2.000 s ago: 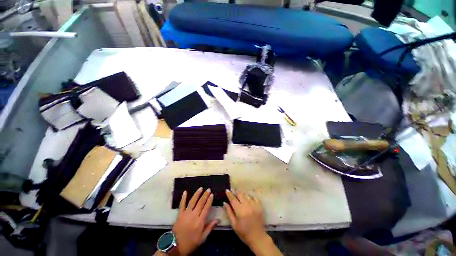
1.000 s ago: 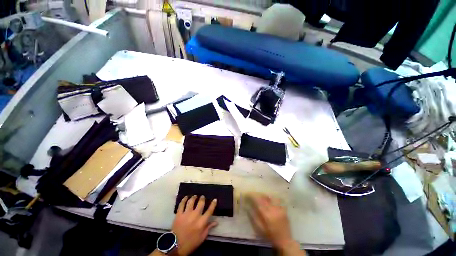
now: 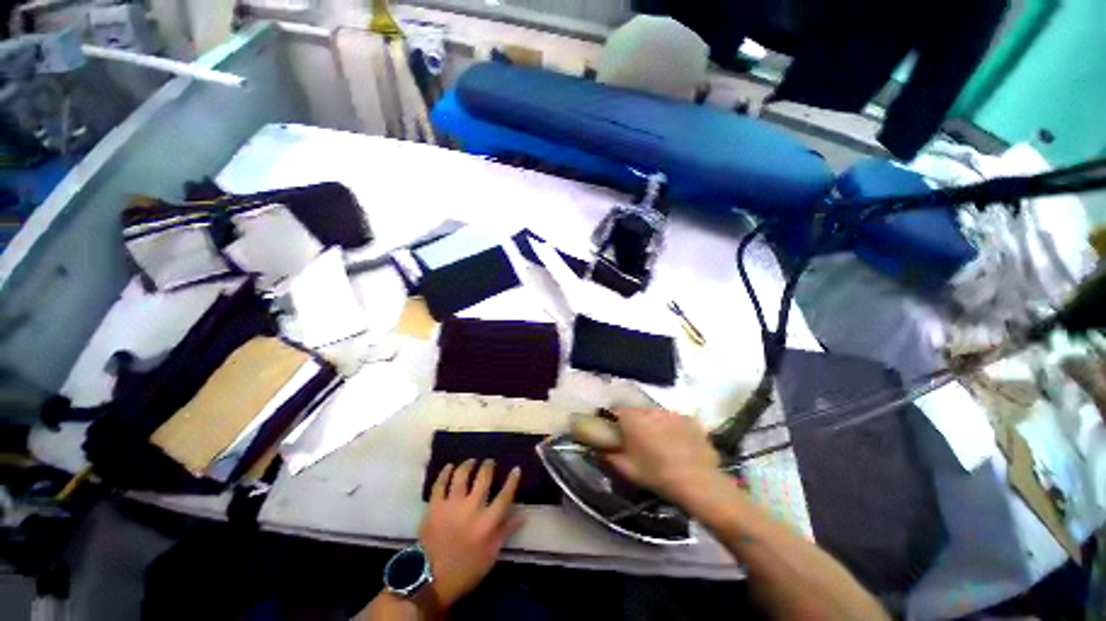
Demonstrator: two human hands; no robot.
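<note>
A dark cut piece (image 3: 528,454) lies flat near the table's front edge. My left hand (image 3: 467,516), with a watch on the wrist, rests on its left part with fingers spread. My right hand (image 3: 655,451) grips the wooden handle of the steam iron (image 3: 628,506). The iron's pointed tip is at the right end of the dark piece; whether it overlaps the piece's edge is hard to tell. The maroon stack (image 3: 499,358) lies just behind the piece, and a blacker stack (image 3: 623,349) is to its right.
A dark bundle with a tan card (image 3: 231,404) and white sheets (image 3: 325,303) lies at left. A wrapped black object (image 3: 630,246) stands at the back. Small snips (image 3: 688,323) lie right of the stacks. The iron's dark mat (image 3: 855,449) is at right, with hose and cables crossing above.
My right hand has gone from beside the piece to the iron's handle, and the iron has moved left from its mat to the piece's right end. My left hand stays on the piece.
</note>
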